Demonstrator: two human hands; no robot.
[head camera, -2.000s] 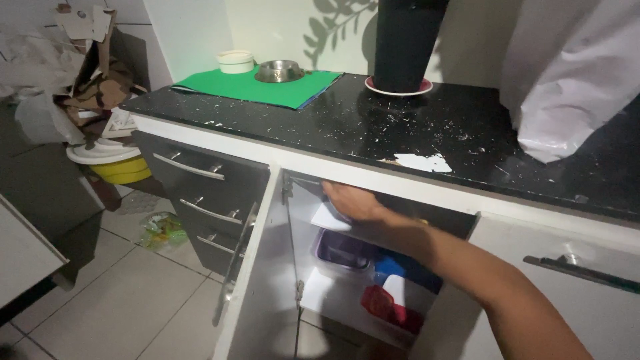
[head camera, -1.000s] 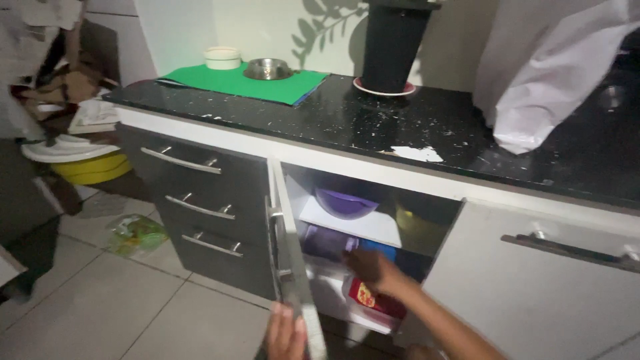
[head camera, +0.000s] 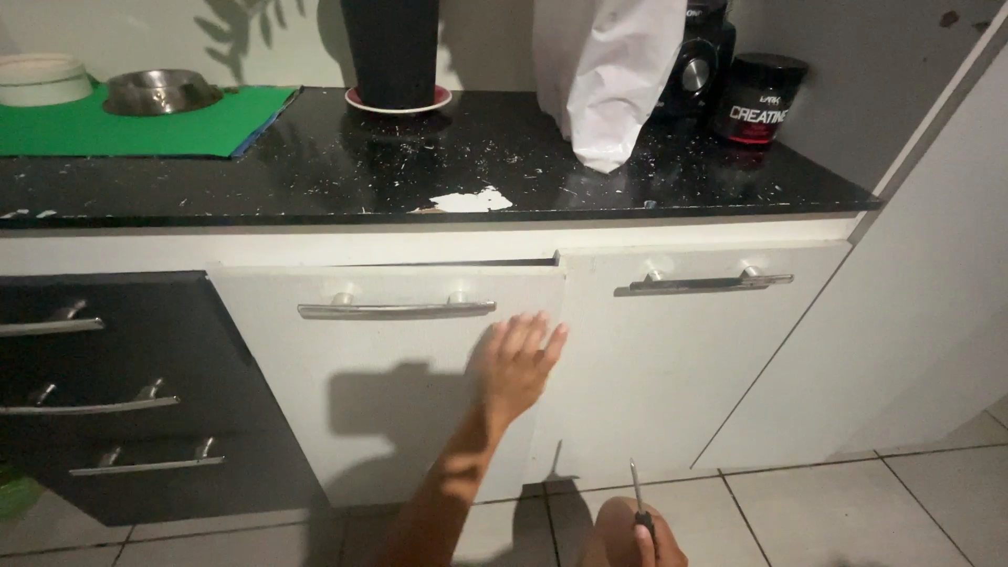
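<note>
My left hand (head camera: 520, 366) lies with its fingers against the upper right part of a white cabinet door (head camera: 378, 354), just below the right end of its metal bar handle (head camera: 398, 311). That door is swung to, with a thin dark gap along its top edge. At the bottom of the view my right hand (head camera: 657, 543) is closed around the dark handle of a thin metal-shafted tool, apparently a screwdriver (head camera: 639, 488), its tip pointing up. A second white door (head camera: 646, 354) stands to the right of the first.
The black countertop (head camera: 315, 185) has a chipped white patch and carries a green mat (head camera: 157, 134) with a metal bowl (head camera: 161, 92), a dark plant pot (head camera: 391, 55), a white plastic bag (head camera: 614, 87) and a creatine jar (head camera: 760, 102). Dark drawers (head camera: 118, 370) stand at left, above a tiled floor (head camera: 850, 496).
The left cabinet door, open in both earlier frames with plastic containers visible inside, is now nearly closed. My right hand has left the cabinet. The view has shifted right.
</note>
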